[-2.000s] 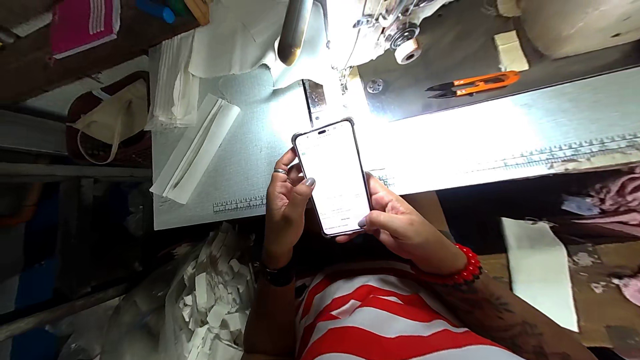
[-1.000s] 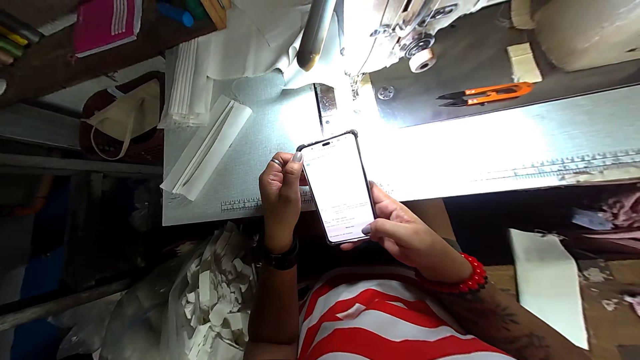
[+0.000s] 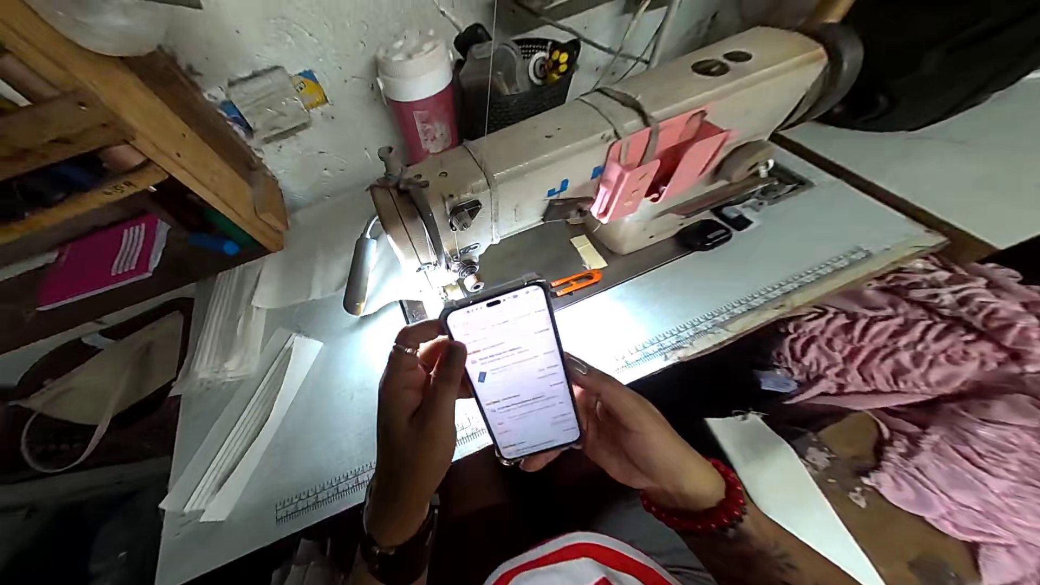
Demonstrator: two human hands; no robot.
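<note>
Both my hands hold a smartphone [image 3: 520, 370] upright in front of me, its lit screen facing me. My left hand [image 3: 422, 406], with a ring and a dark wristband, grips its left edge. On the lower right edge is my right hand [image 3: 621, 426], below which a red bead bracelet circles the wrist. Behind the phone stands an industrial sewing machine [image 3: 536, 171] with its lamp lit. Orange thread snips [image 3: 578, 282] lie on the machine bed, partly hidden by the phone. Folded white fabric strips [image 3: 252, 431] rest on the table to the left.
A pink holder [image 3: 662, 166] is strapped to the machine. Behind it stand a pink and white jug [image 3: 420, 97] and a black basket [image 3: 516, 101]. Gathered pink fabric [image 3: 942, 366] lies at the right. A wooden shelf [image 3: 146, 122] with a pink notebook [image 3: 101, 260] is at the left.
The view has tilted up, bringing the whole sewing machine into sight. Both hands still hold the phone; my right thumb has moved from the lower screen to its right edge.
</note>
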